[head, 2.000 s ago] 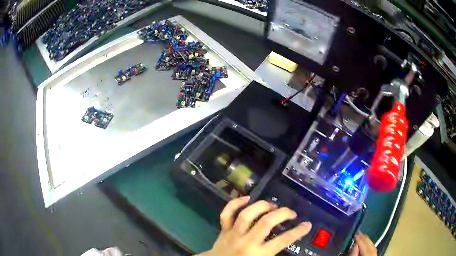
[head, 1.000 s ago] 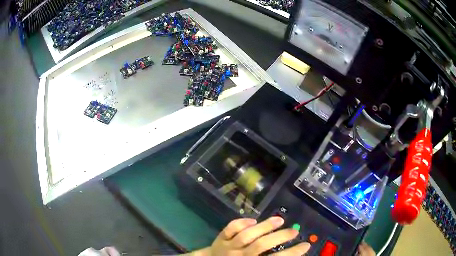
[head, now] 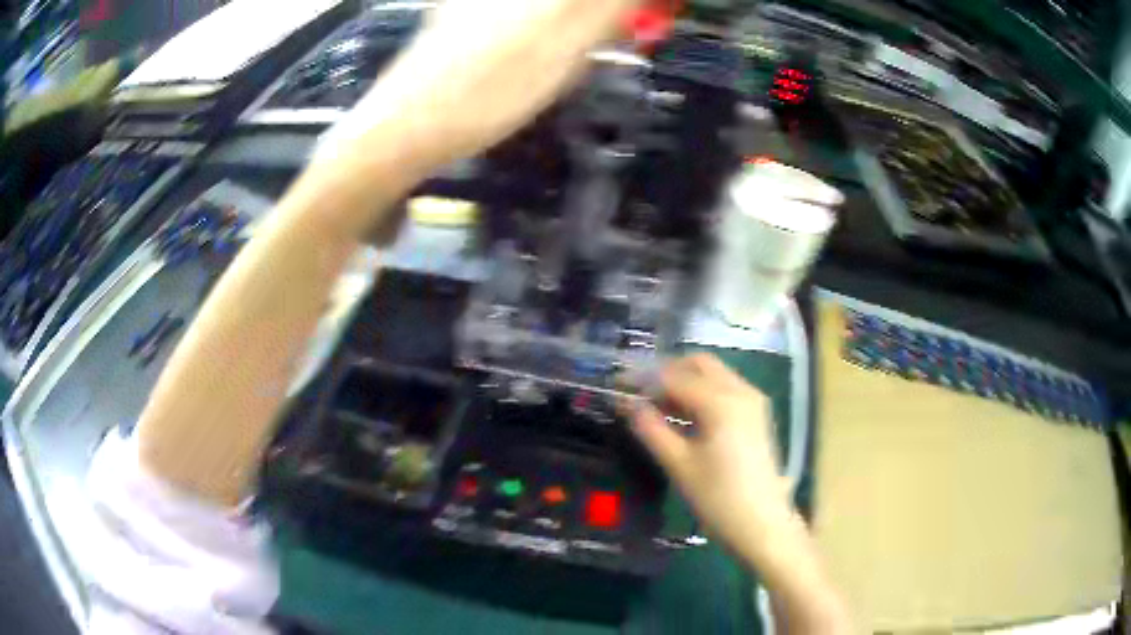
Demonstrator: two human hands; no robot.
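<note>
The black test fixture [head: 546, 434] stands in front of me. My left hand [head: 533, 50] is raised at the top edge, blurred and partly cut off, around the red toggle clamp handle [head: 647, 22], whose end shows beside it. The clear pressure plate [head: 558, 354] sits mid-fixture with no blue glow. My right hand [head: 707, 409] is at the plate's front right corner, thumb and fingers close together. Blur hides whether it holds a circuit board. The red power switch [head: 603, 509] and small buttons are on the front edge.
A white-rimmed tray [head: 47, 465] with loose boards lies left, partly behind my left forearm. A white lidded cup [head: 775, 236] stands right of the fixture. A cardboard sheet [head: 967, 496] with a row of boards lies at right. Red numerals glow behind the cup.
The view has swung right. My left hand has left the buttons and risen to the clamp handle, which has swung up. My right hand has come to the plate. The blue light is out.
</note>
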